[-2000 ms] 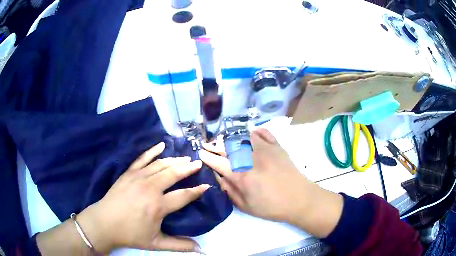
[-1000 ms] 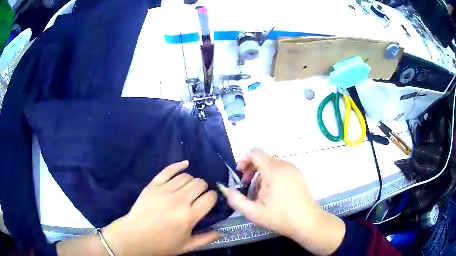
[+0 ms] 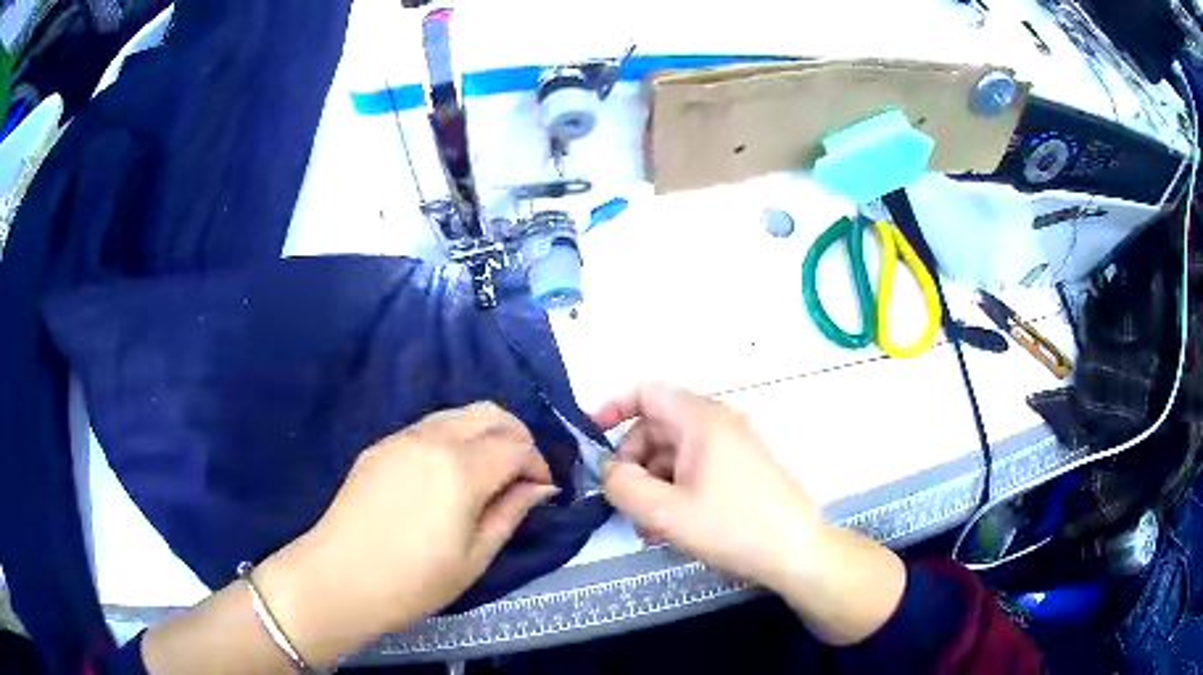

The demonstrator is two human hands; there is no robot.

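Note:
The dark navy cloth (image 3: 264,382) lies over the left of the white machine table, its right part under the presser foot (image 3: 484,270). My left hand (image 3: 442,495) rests on the cloth near its front right, fingers curled and pinching it. My right hand (image 3: 699,481) pinches the cloth's right edge between thumb and fingers. A pale strip (image 3: 590,464) shows at the edge between my hands. The grey-blue round knob (image 3: 554,270) is just right of the foot.
Cardboard (image 3: 752,125) with a mint-green block (image 3: 873,154) is on the machine arm. Scissors with green and yellow handles (image 3: 908,290) and orange-brown snips (image 3: 1036,339) lie at right. A ruler tape (image 3: 528,609) runs along the front edge. Plaid clothing (image 3: 1135,382) is at far right.
Both hands have moved from beside the foot toward the table's front edge. My right hand has taken the cloth's edge; my left fingers, spread before, are curled. The camera view has shifted.

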